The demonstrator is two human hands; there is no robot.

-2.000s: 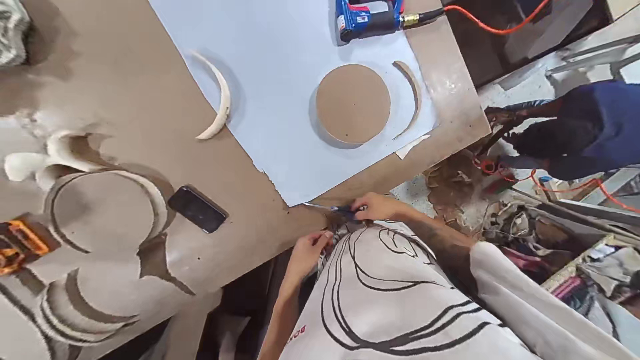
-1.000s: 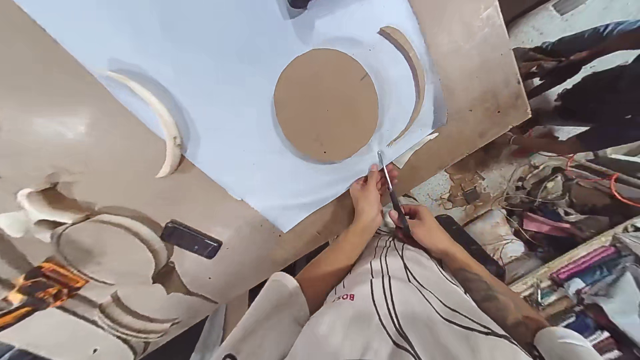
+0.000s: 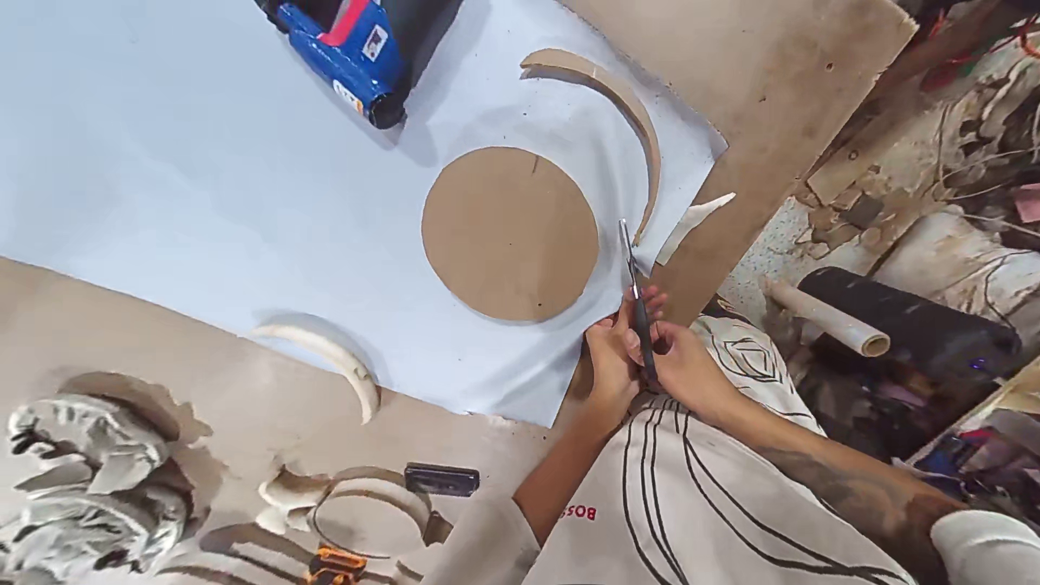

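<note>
Scissors with dark handles (image 3: 642, 321) are held in my right hand (image 3: 691, 366), their metal blades pointing up at the sheet's edge. My left hand (image 3: 613, 357) is beside them, fingers pinching the edge of the large pale sheet (image 3: 309, 203). A round brown board (image 3: 510, 236) lies on the sheet, left of the blades. A curved brown strip (image 3: 638, 118) arcs around its upper right side, its lower end near the blade tips. A pale offcut (image 3: 695, 227) lies to the right of the blades.
A blue air-powered tool (image 3: 349, 61) lies on the sheet at the top. A curved pale piece (image 3: 329, 353), a phone (image 3: 442, 479), an orange tool (image 3: 335, 565) and crumpled material (image 3: 93, 479) are on the tabletop (image 3: 780, 89). A cardboard tube (image 3: 829, 317) and a dark roll (image 3: 918, 317) stand beyond the table's right side.
My hands and the scissors have moved from my waist up to the sheet's edge, where my left hand now holds the sheet. The view has shifted and turned.
</note>
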